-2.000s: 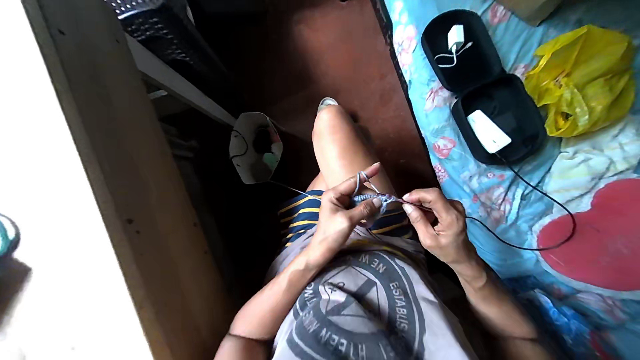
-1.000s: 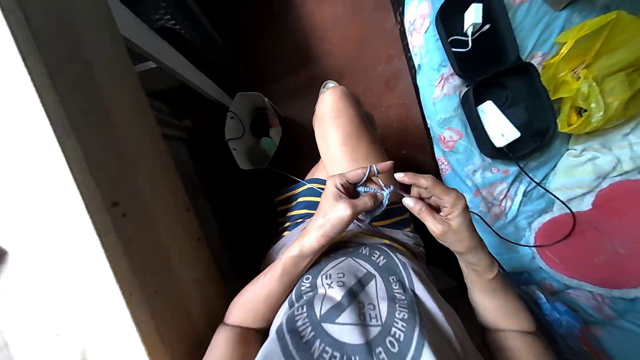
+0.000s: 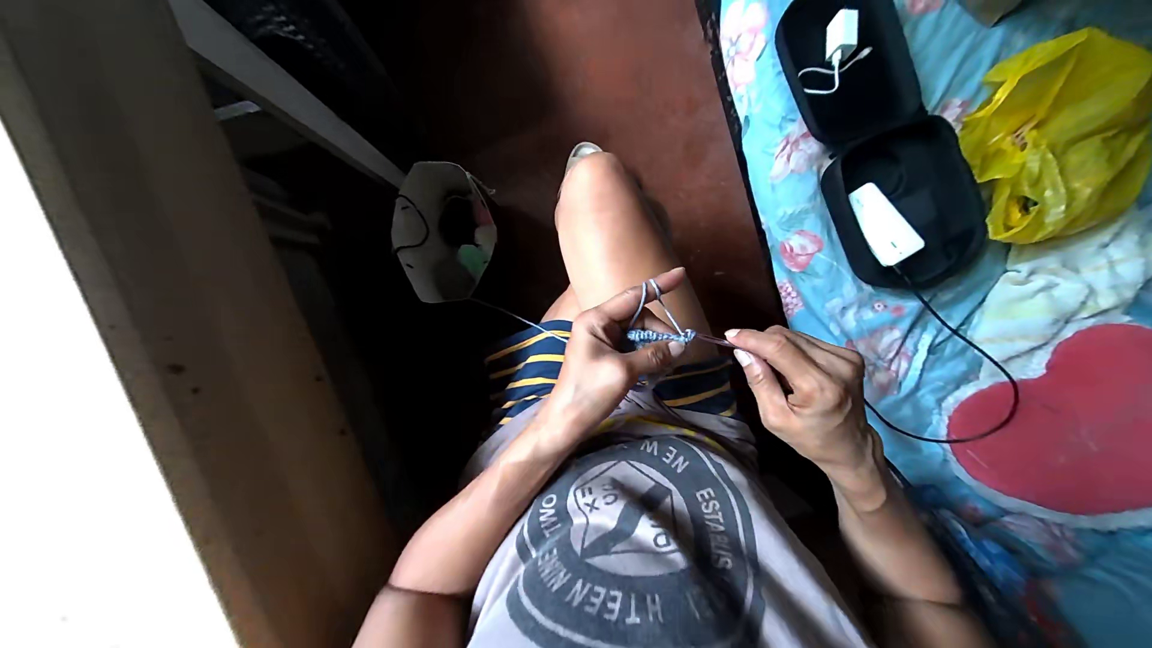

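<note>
My left hand (image 3: 612, 355) pinches a small strip of blue crocheted yarn (image 3: 655, 337) between thumb and fingers, its index finger raised with a loop of the yarn around it. A slim crochet hook (image 3: 715, 340) is held near its end by my right hand (image 3: 805, 387), its tip at the right end of the strip. From behind my left hand a strand of yarn (image 3: 517, 317) runs up left to an open, many-sided container (image 3: 441, 270), which holds small items that I cannot make out.
On the flowered bed sheet (image 3: 792, 180) at right lie an open black case (image 3: 963, 207) with a white device (image 3: 885, 225) and adapter (image 3: 841, 34), and a yellow plastic bag (image 3: 1062, 135). A black cable (image 3: 981, 351) passes near my right arm. A wooden edge (image 3: 180, 378) borders the left.
Compared with a second ago, the hook and my right fingers sit lower and level with the strip, which lies straighter. My left hand keeps its hold on the work.
</note>
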